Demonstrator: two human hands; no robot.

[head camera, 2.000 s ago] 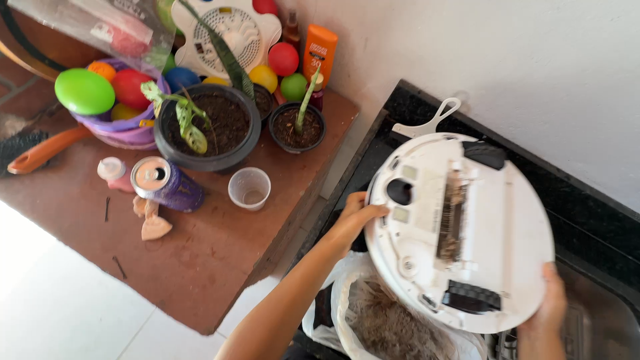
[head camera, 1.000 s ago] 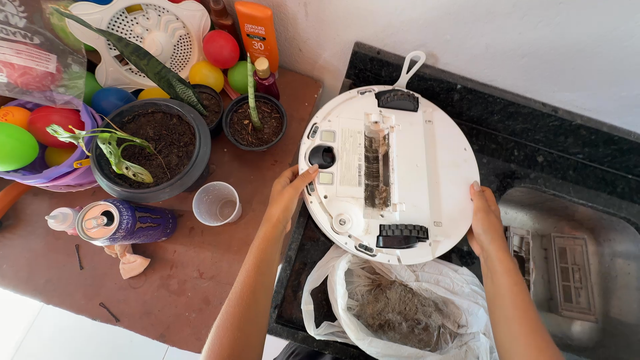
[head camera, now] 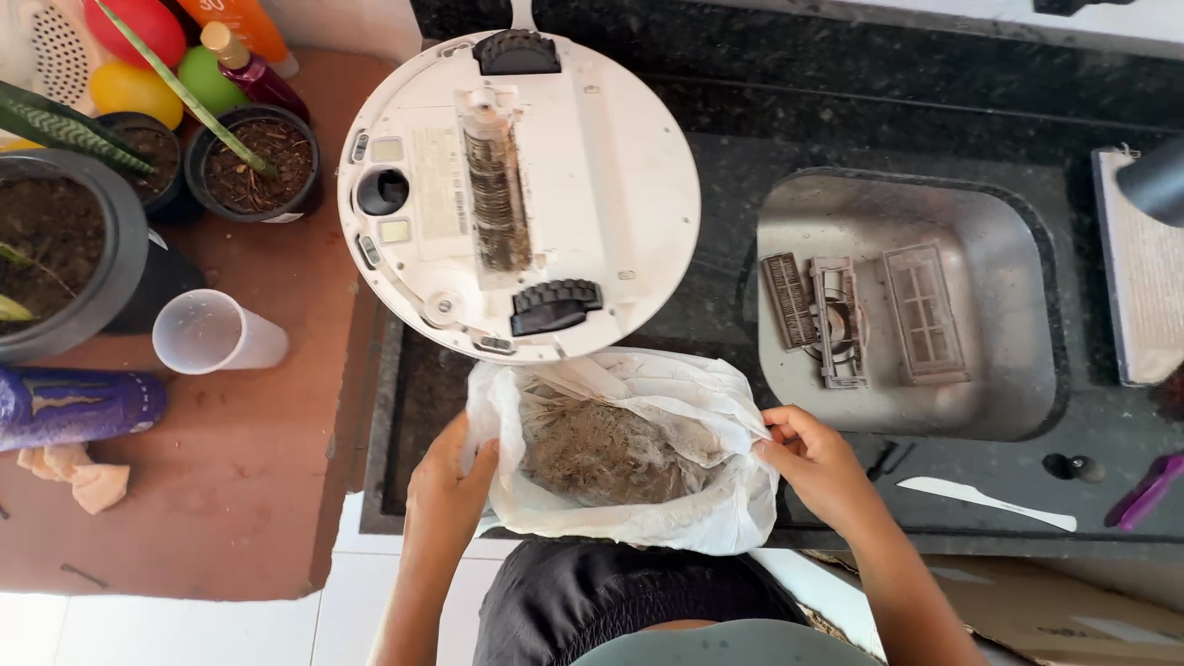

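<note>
My left hand (head camera: pixel 449 486) pinches the left edge of a white plastic bag (head camera: pixel 638 532), and my right hand (head camera: pixel 809 458) grips its right edge. The bag's mouth is spread wide, with a clump of grey-brown dust and hair (head camera: pixel 601 453) inside. Just beyond the bag, a white robot vacuum (head camera: pixel 592 185) lies underside up on the dark stone counter. Its two black wheels and a dirty brush slot with dark debris (head camera: pixel 495 185) face me. Neither hand touches the vacuum.
The steel sink (head camera: pixel 999 370) on the right holds several grimy plastic filter parts (head camera: pixel 925 314). A white plastic knife (head camera: pixel 990 502) and a purple object (head camera: pixel 1147 490) lie near the counter's front edge. Left, on a reddish-brown table (head camera: pixel 231 462), are potted plants, a plastic cup (head camera: pixel 217 331) and a purple can (head camera: pixel 79 407).
Both hands have let go of the robot vacuum, which they held in the earlier frames, and have taken hold of the bag's edges. The view has shifted right.
</note>
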